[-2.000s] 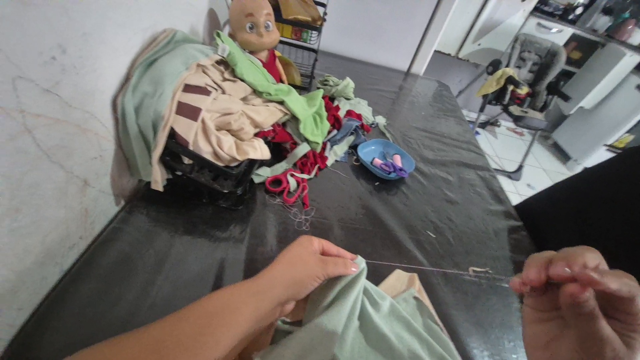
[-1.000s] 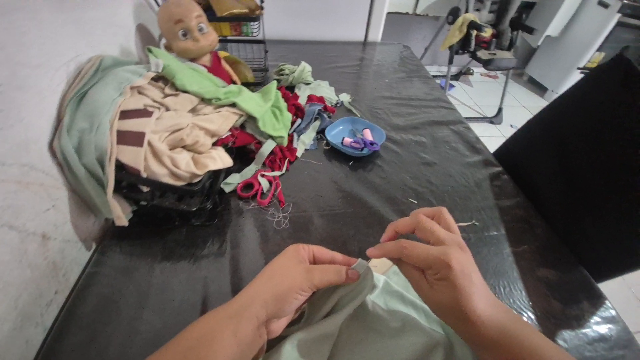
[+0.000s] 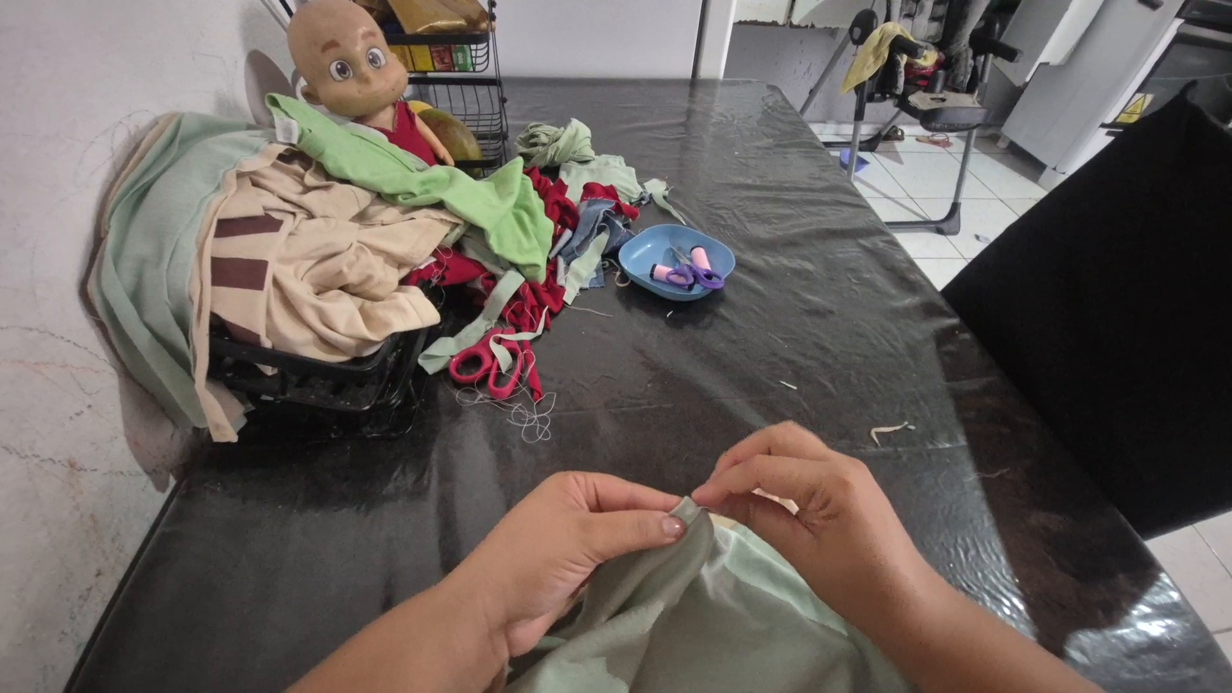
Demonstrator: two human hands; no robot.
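A pale green cloth (image 3: 693,616) hangs from my left hand (image 3: 568,539), whose thumb and forefinger pinch its folded edge at the lower middle. Right beside it, my right hand (image 3: 808,500) has its thumb and forefinger pressed together at the same edge. Whatever sits between those fingertips is too small to make out; no needle can be told. Beyond the hands, red-handled scissors (image 3: 496,364) lie among loose thread (image 3: 534,419) and fabric strips. A blue plastic bowl (image 3: 677,289) holds pink thread spools (image 3: 701,260) and small purple-handled scissors (image 3: 707,277).
A black plastic basket (image 3: 318,380) heaped with beige and green cloth (image 3: 337,269) stands by the left wall. Behind it are a doll (image 3: 351,67) and a wire rack (image 3: 472,106). Fabric scraps (image 3: 577,207) lie on the black-covered table (image 3: 770,385). A black chair back (image 3: 1107,318) is at right.
Two seconds ago my right hand was far to the right with a thread stretched from the cloth; it has come in to the cloth's edge, where it stays. The view has shifted.
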